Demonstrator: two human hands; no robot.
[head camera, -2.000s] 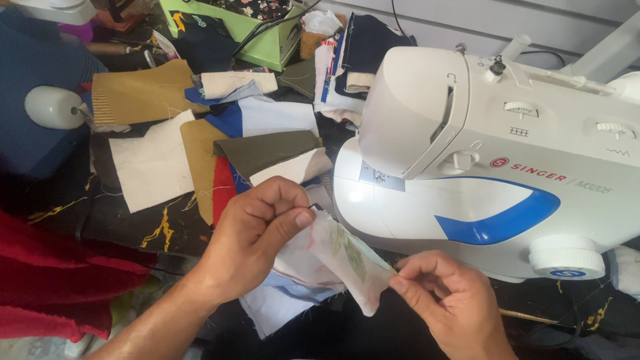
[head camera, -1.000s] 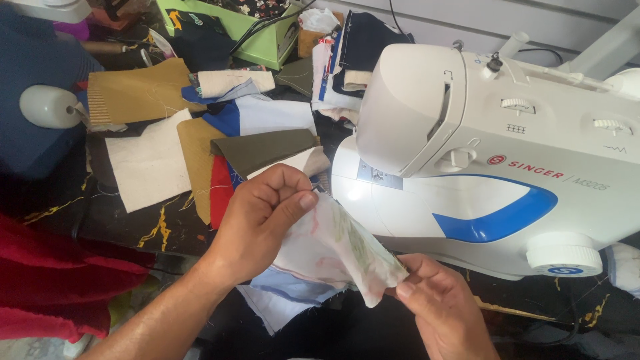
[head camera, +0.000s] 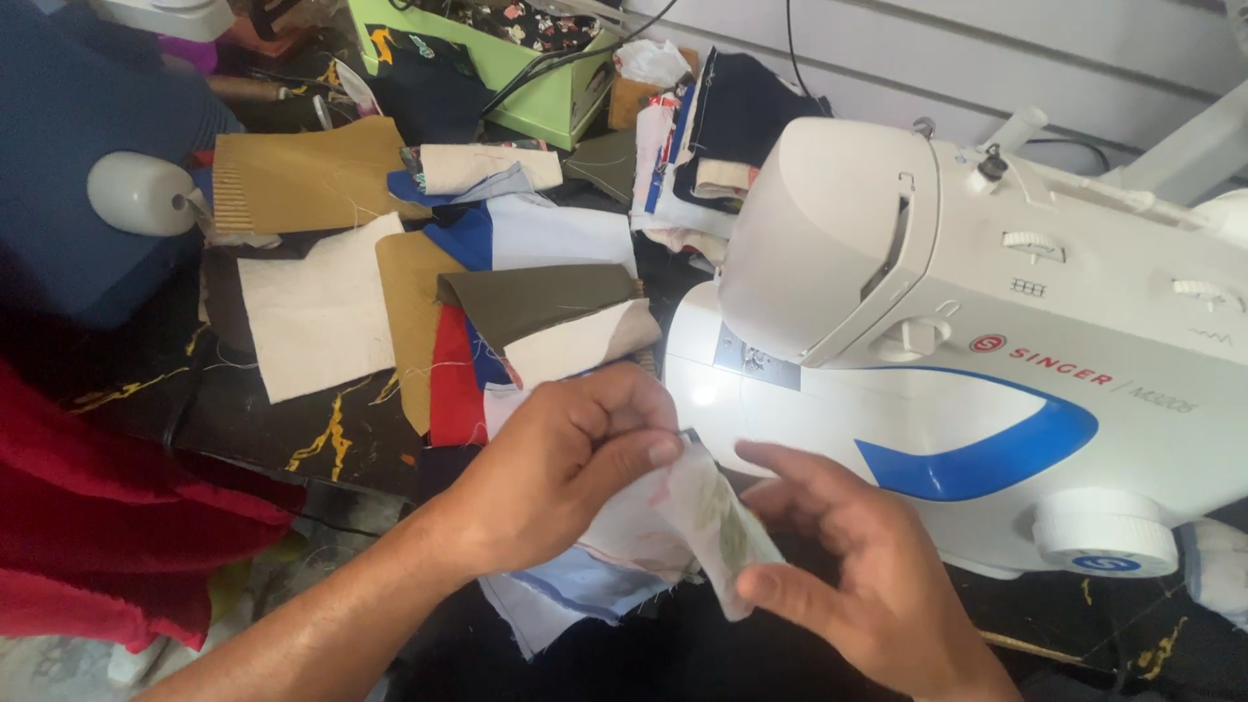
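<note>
Near the middle of the view, my left hand (head camera: 575, 468) pinches the top corner of a thin, pale printed fabric piece (head camera: 717, 526) between thumb and fingers. A small dark bit shows at that corner. My right hand (head camera: 848, 556) is at the fabric's lower right side, thumb and fingers spread apart; whether the thumb touches the cloth I cannot tell. Light blue and white cloth (head camera: 585, 585) hangs below. Just behind my hands stands a white Singer sewing machine (head camera: 975, 292), with its needle plate (head camera: 756, 359) left of centre on the bed.
Fabric scraps cover the black, gold-veined table: a cream piece (head camera: 322, 312), a mustard piece (head camera: 312, 175), an olive piece (head camera: 546, 302) and a red piece (head camera: 455, 380). A green box (head camera: 546, 93) holds cloth at the back. Red cloth (head camera: 107, 526) hangs at the left.
My right hand has loosened its pinch on the fabric's lower corner, and its fingers have spread and lifted. The left hand keeps its hold on the upper corner.
</note>
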